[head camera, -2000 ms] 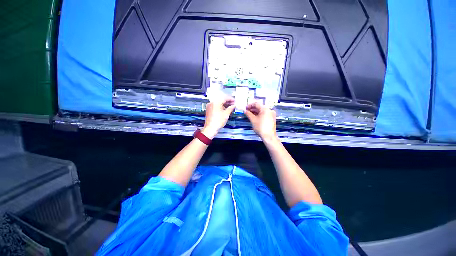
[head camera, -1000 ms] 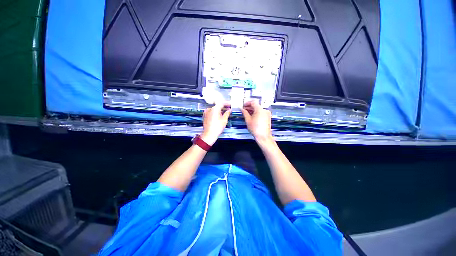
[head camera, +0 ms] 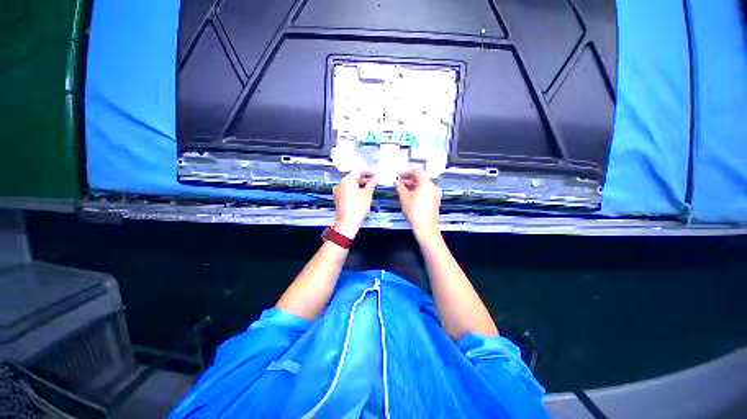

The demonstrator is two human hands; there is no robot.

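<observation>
The black TV panel module (head camera: 266, 98) lies back side up. Its bright mounting plate (head camera: 391, 94) carries a small green control board (head camera: 389, 138). A white ribbon cable (head camera: 391, 159) runs from the board down to the panel's near edge. My left hand (head camera: 355, 196) and my right hand (head camera: 419, 198) are at the cable's lower end, one on each side, fingertips bent together. The tips look to be at the cable, but glare hides whether they grip it. The bottom metal rail (head camera: 524, 184) runs under both hands.
The blue padded pallet (head camera: 131, 106) shows on both sides of the panel. The line edge rail (head camera: 270, 214) runs along the near side. A green surface (head camera: 37, 98) is at far left. A grey box-like unit (head camera: 65, 307) stands at lower left.
Both hands stay at the lower end of the ribbon cable, with only small finger movements. The whole view shifts slightly with the head.
</observation>
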